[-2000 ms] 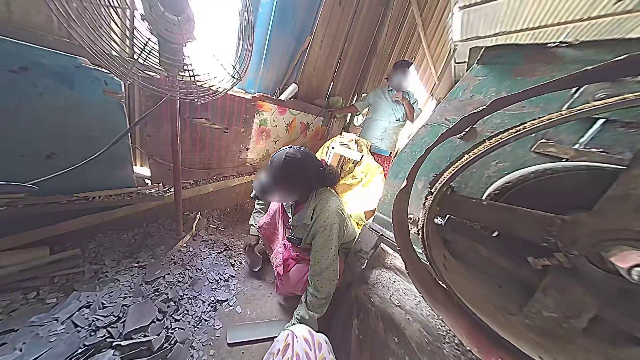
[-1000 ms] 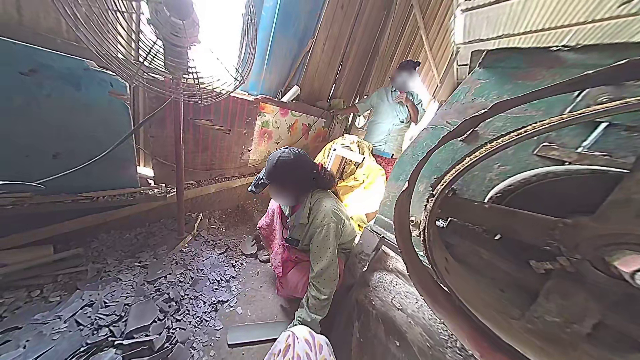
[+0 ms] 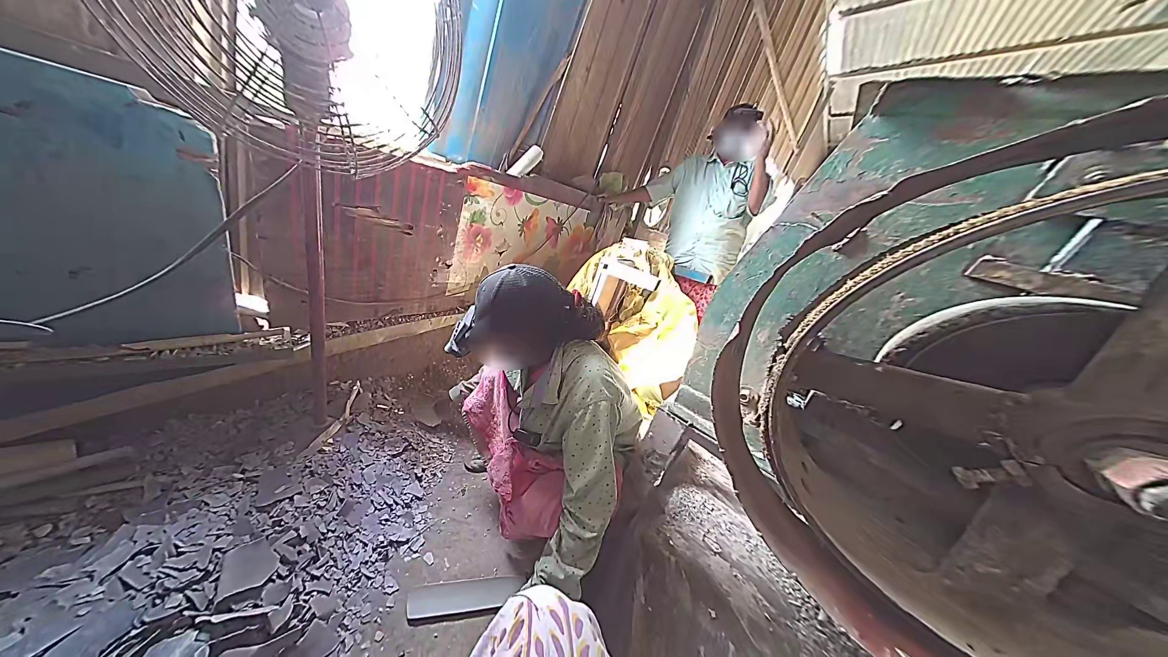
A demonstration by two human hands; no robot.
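Neither my left hand nor my right hand shows in the head view. Patterned white and purple cloth (image 3: 542,624), apparently over my knee, rises at the bottom edge. Just beyond it a person in a dark cap and a dotted green shirt (image 3: 584,429) crouches on the floor, one arm reaching down behind the cloth, so that hand is hidden. A flat grey slab (image 3: 464,599) lies beside that arm. To the left spreads a heap of broken grey flakes (image 3: 246,570).
A large spoked wheel (image 3: 876,383) with a belt and a green metal machine (image 3: 812,237) fill the right side. A wire-caged fan (image 3: 310,82) stands on a pole at the left. Behind are a yellow sack (image 3: 652,319) and a standing person (image 3: 712,214).
The crouching person's head and the hand near the pink cloth have shifted slightly. The grey slab has stayed on the floor.
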